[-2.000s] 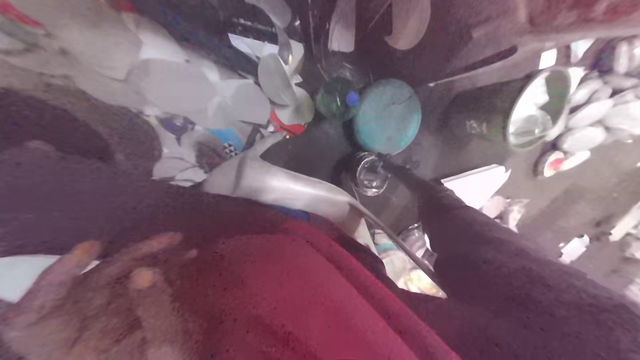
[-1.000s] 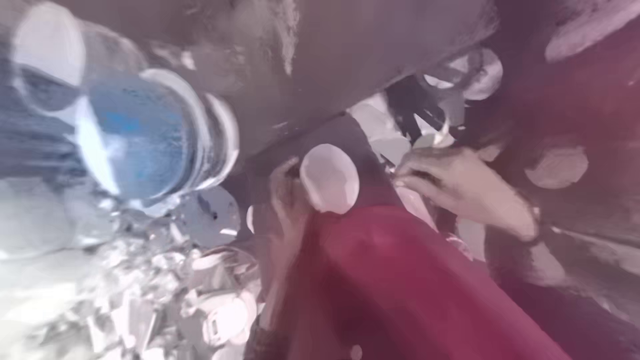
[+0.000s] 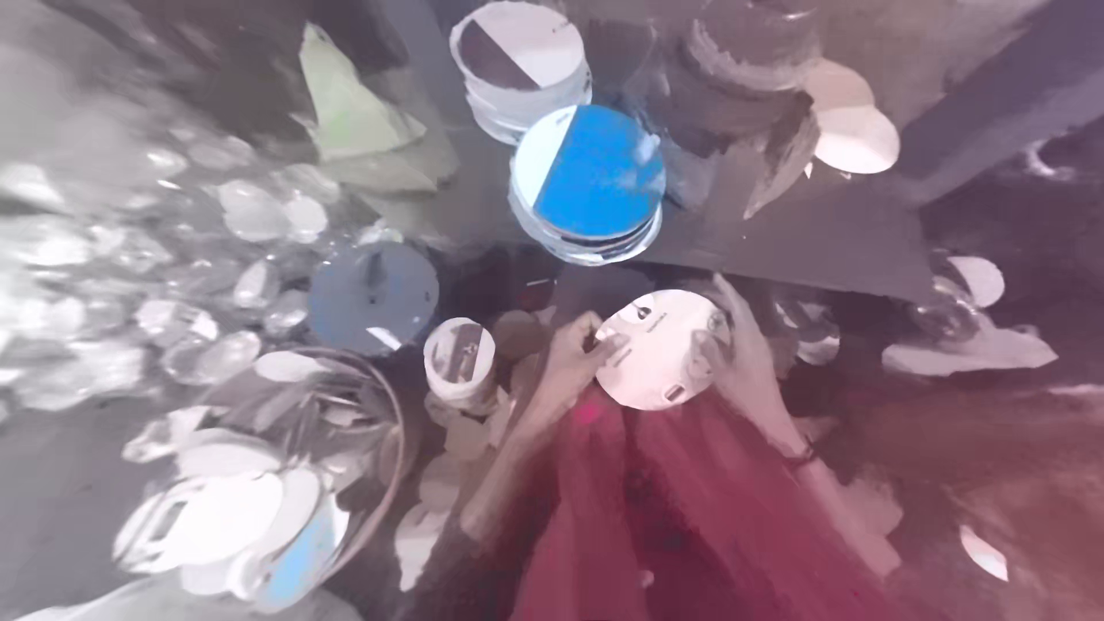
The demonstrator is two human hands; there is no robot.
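A round white disc (image 3: pixel 660 366), flat and marked with small slots and dark spots, lies between my two hands above my red garment. My left hand (image 3: pixel 573 354) grips its left edge with thumb and fingers. On its right edge is my right hand (image 3: pixel 733 345), the thumb over the face and a finger stretched up past the rim. Just beyond the disc stands a stack of round pieces topped by a blue and white one (image 3: pixel 599 177). A small white round container (image 3: pixel 460 362) is left of my left hand.
A round basket (image 3: pixel 398 448) of white discs and scraps stands at lower left. Near it lies a grey-blue disc (image 3: pixel 373 297), with many clear and white pieces (image 3: pixel 190 267) heaped beyond. Another round stack (image 3: pixel 520 52) is at the top. White scraps (image 3: pixel 970 349) lie at right.
The view has swung strongly. One second ago my hands were apart, with a white disc by my left hand; now both hands are on a white disc.
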